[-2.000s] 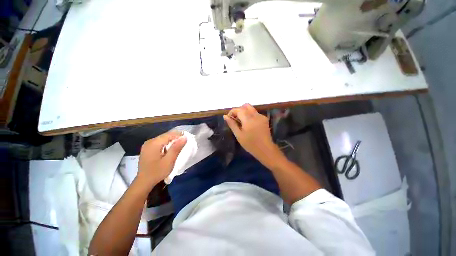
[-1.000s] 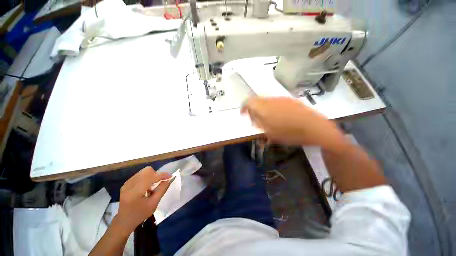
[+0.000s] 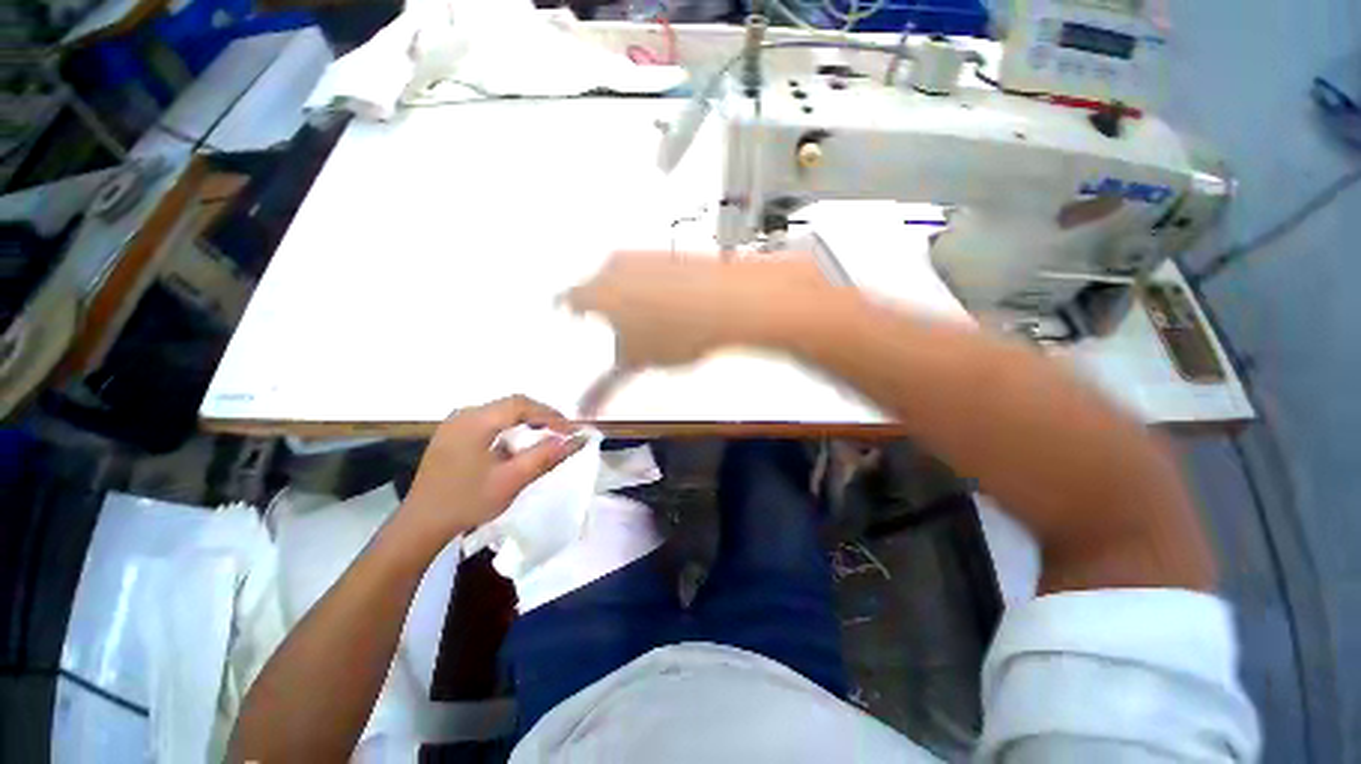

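My left hand (image 3: 485, 475) holds a small folded white garment piece (image 3: 555, 515) over my lap, just below the table's front edge. Part of the piece hangs down onto my trousers. My right hand (image 3: 642, 317) is blurred and reaches leftward over the table, left of and in front of the needle area. Its fingers are bent, and whether it holds anything cannot be told. The cream-white sewing machine (image 3: 985, 164) stands behind my right forearm, which partly hides the needle plate.
The white table (image 3: 373, 284) has a wood front edge. Crumpled white cloth (image 3: 478, 57) lies at its far left. A white cloth bundle (image 3: 254, 590) lies on the left side stand. A metal fitting (image 3: 1182, 332) sits at the table's right end.
My right hand has moved left, from beside the machine bed to over the table nearer my left hand. My left hand still holds the white piece. The view has shifted, showing more of the control box.
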